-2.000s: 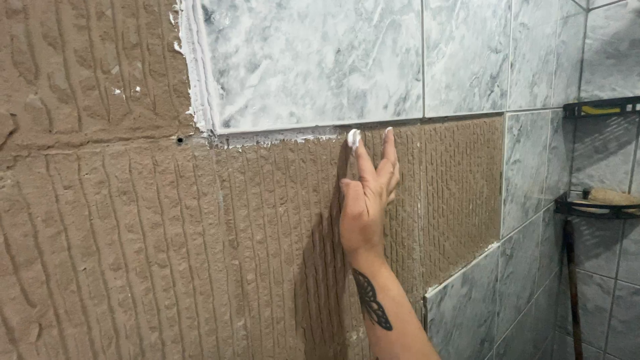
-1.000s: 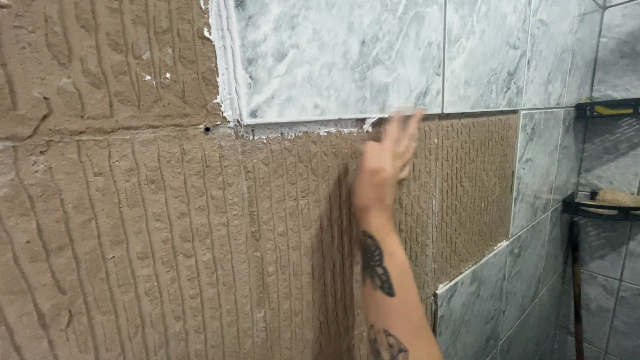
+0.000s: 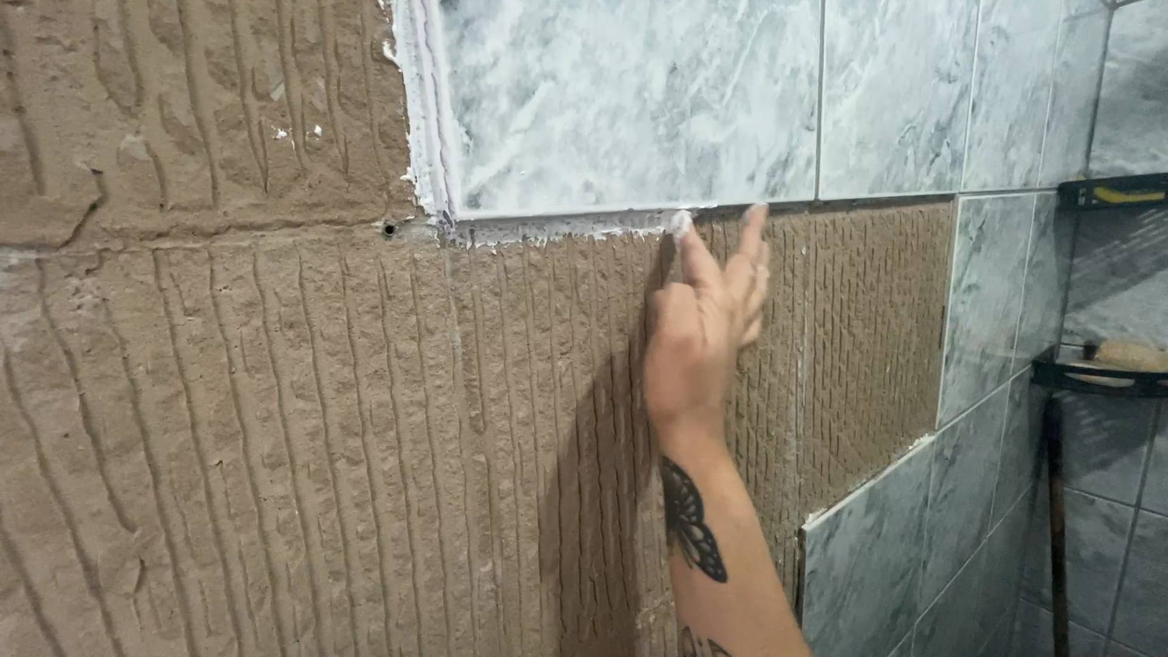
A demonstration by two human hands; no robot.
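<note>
My right hand (image 3: 701,351) is raised against the wall with its back toward me and its fingers apart, holding no tool. White paste (image 3: 681,221) coats one fingertip, which is at the lower edge of a grey-white marbled wall tile (image 3: 630,100). A strip of white paste (image 3: 566,226) runs along that edge to the left of the finger. More paste lines the tile's left side (image 3: 424,119). Below the tile is bare brown wall with vertical grooves (image 3: 474,392). My left hand is out of view.
Lower marbled tiles (image 3: 876,538) border the bare wall at right, with a raised corner edge. In the room corner hang black shelves (image 3: 1109,381), one holding a tan object (image 3: 1131,356). A dark pole (image 3: 1056,529) stands beneath. A small hole (image 3: 389,230) shows in the wall.
One second ago my right hand was blurred in motion at the tile's lower edge; now the coated fingertip is clearly visible there. The view has shifted slightly.
</note>
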